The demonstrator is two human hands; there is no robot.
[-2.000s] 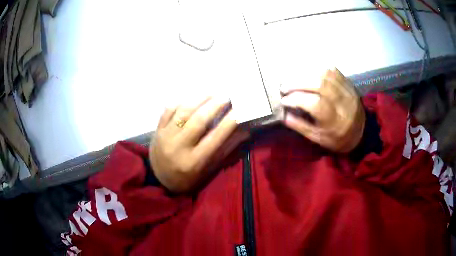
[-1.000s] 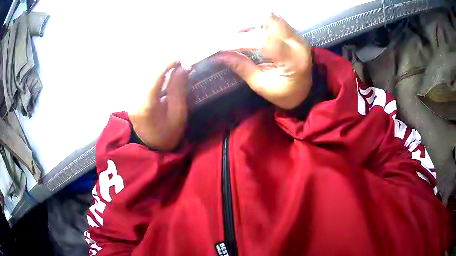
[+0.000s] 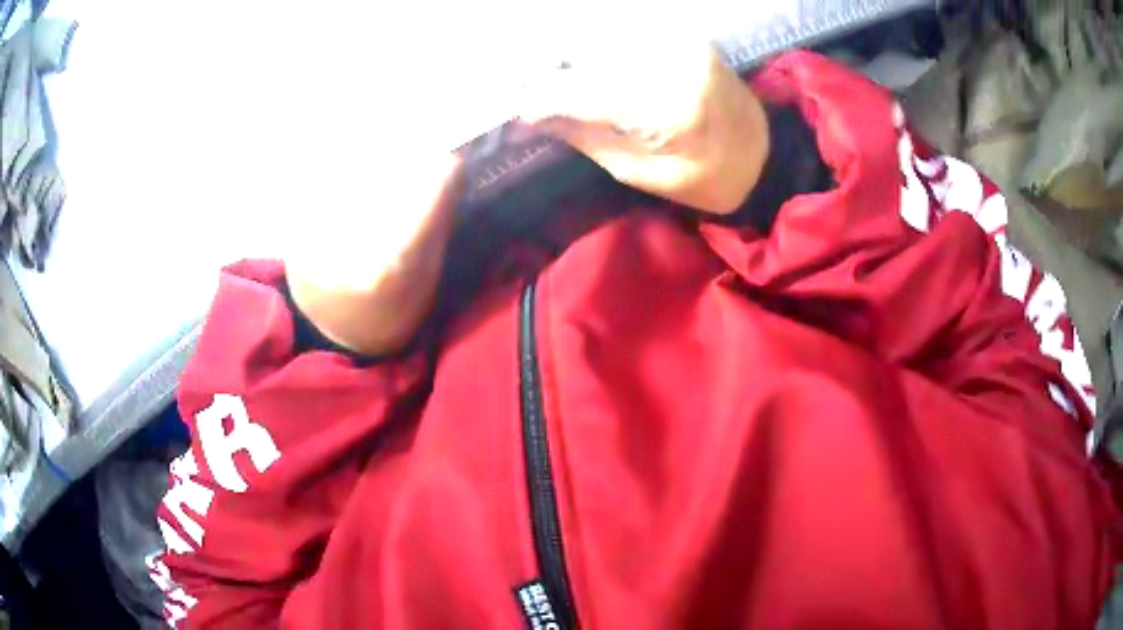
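My left hand (image 3: 376,277) is over the front edge of the white table, left of centre. Its fingers are bleached out by the lamp glare. My right hand (image 3: 684,135) is over the table edge, right of centre, with its fingers also lost in the glare. Whether either hand holds a cloth piece cannot be told. The white table surface (image 3: 185,148) is strongly overexposed.
Taupe and grey cloth strips (image 3: 25,148) lie at the left table edge. A grey band with measuring marks (image 3: 813,25) runs along the front edge. A large heap of beige-brown cloth (image 3: 1041,148) is beside the table at the right. My red jacket fills the lower view.
Since one second ago, the view has shifted slightly and the glare has spread over both hands. Compared with two seconds ago, the hands are closer together and the snips are out of view.
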